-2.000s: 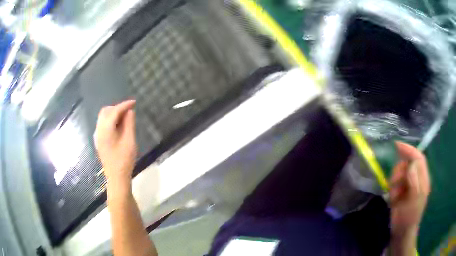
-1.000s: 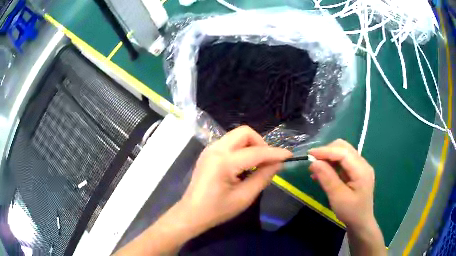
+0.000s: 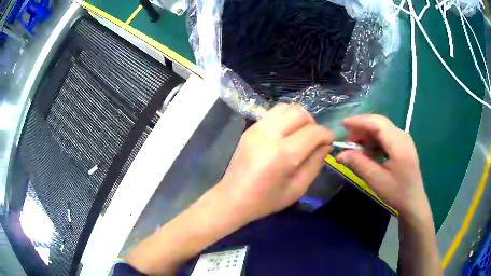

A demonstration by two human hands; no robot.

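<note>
My left hand (image 3: 282, 156) holds one end of a small white sleeved piece (image 3: 346, 145) between its fingertips, just in front of the bag. My right hand (image 3: 385, 161) is at the other end of the piece, thumb and forefinger apart around it; whether they touch it is not clear. The plastic bag (image 3: 371, 62) lies open beyond my hands, full of black parts (image 3: 285, 43). Any black part inside the white sleeve is hidden or too small to tell.
The mesh belt (image 3: 102, 108) is at the left, with a white finished piece (image 3: 93, 169) and others on it. Its white side rail (image 3: 161, 156) runs along it. White strips (image 3: 413, 70) lie on the green mat (image 3: 447, 135) at the right, edged by yellow tape (image 3: 360, 183).
The view turned from the belt to the bag, then shifted lower. Both hands came together at the piece. Its black length has gone from sight between the fingers, and white shows. My right fingers have spread.
</note>
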